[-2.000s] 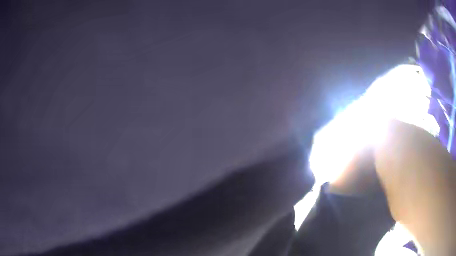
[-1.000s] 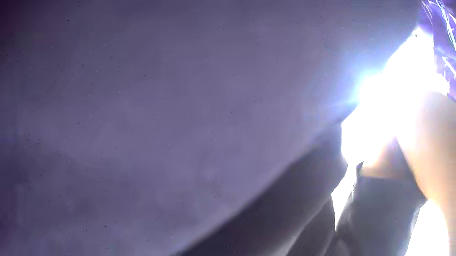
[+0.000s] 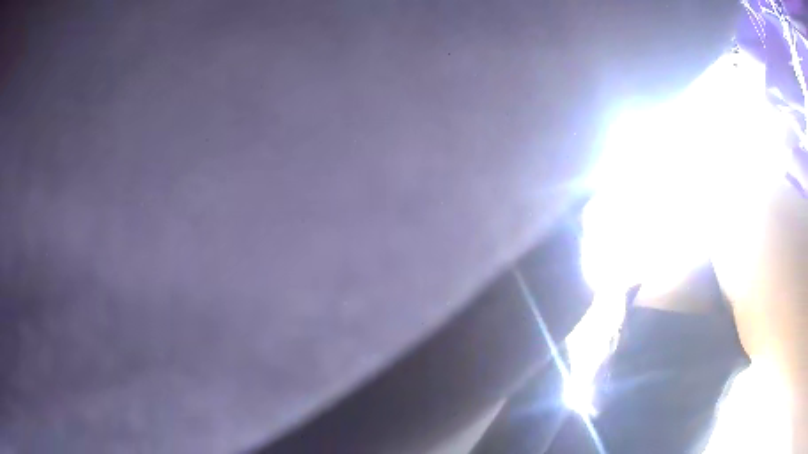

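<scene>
A blurred grey-purple surface (image 3: 266, 177), perhaps fabric very close to the camera, fills most of the view. At the right edge is a skin-toned shape (image 3: 773, 284), strongly overexposed. It may be part of my right hand or arm, but no fingers can be made out, and nothing held can be seen. My left hand is not in view. No cut piece or sewing machine can be made out.
A white glare (image 3: 682, 177) hides the upper right. Darker grey folds (image 3: 425, 381) run along the bottom. A purple area with thin bright lines (image 3: 780, 53) shows in the top right corner.
The glare has widened to the left since one second ago, and a bright streak now shows at lower right. The edge of the grey-purple surface has shifted slightly left.
</scene>
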